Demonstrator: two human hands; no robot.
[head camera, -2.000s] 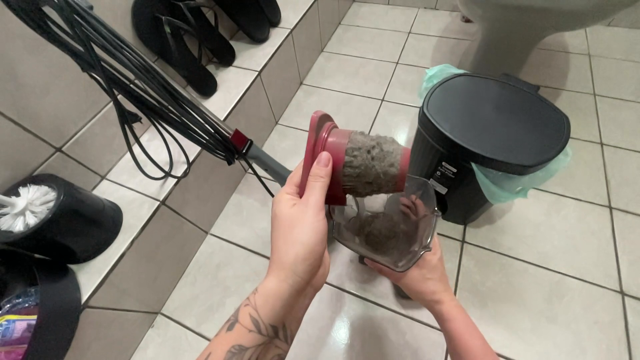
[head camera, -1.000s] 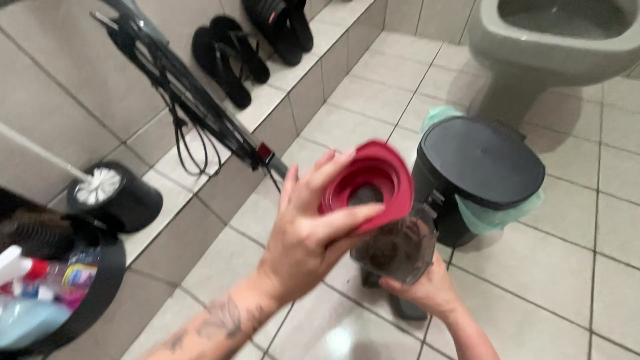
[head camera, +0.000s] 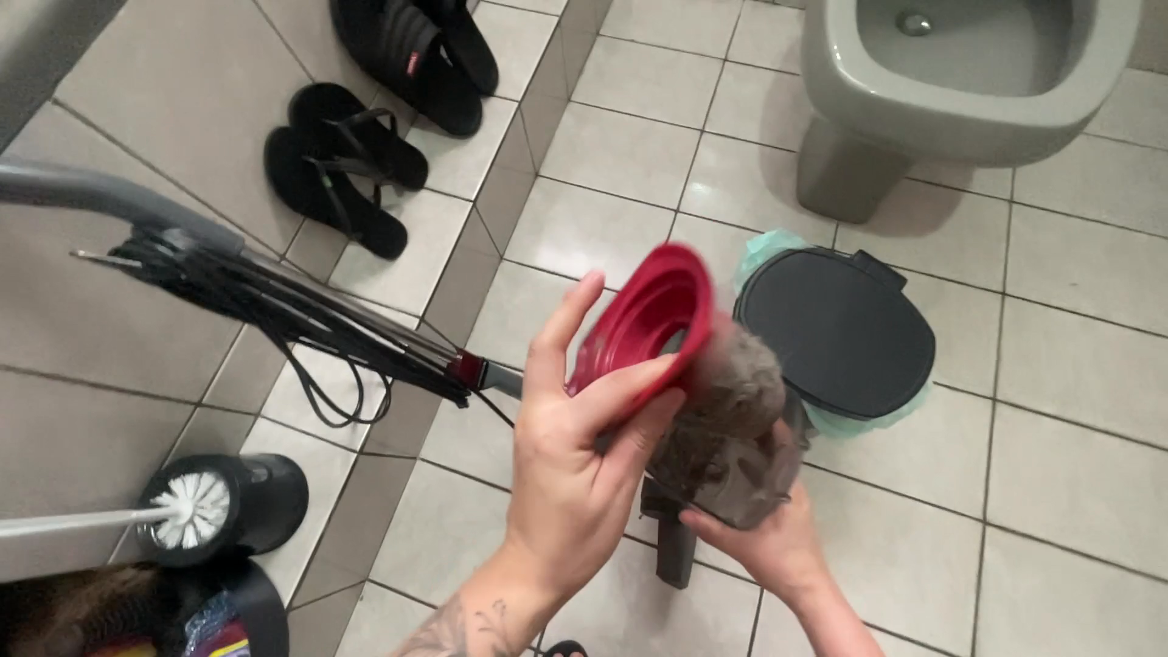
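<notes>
My left hand (head camera: 593, 429) grips a red plastic vacuum filter holder (head camera: 639, 319) by its rim, its hollow opening tilted up. Thick grey dust (head camera: 744, 374) clings to the holder's far side, just over the mouth of a clear dust cup (head camera: 730, 479). From below and to the right, my right hand (head camera: 766, 538) holds this cup, which has grey dirt inside. Part of the right hand is hidden behind the cup. Behind the hands, an upright vacuum cleaner's handle with a wound black cord (head camera: 301, 310) leans across the left side.
A black lidded bin (head camera: 835, 333) with a green liner stands right of the cup, before a toilet (head camera: 967, 109). Black flip-flops (head camera: 347, 173) and slides (head camera: 420, 59) lie on the tiled ledge. At lower left are a toilet brush (head camera: 192, 506), its black holder and a basket of items (head camera: 260, 602).
The red filter holder has turned in my left hand, from side-on two seconds ago to showing its hollow opening. My right hand still holds the dust cup. The view has shifted.
</notes>
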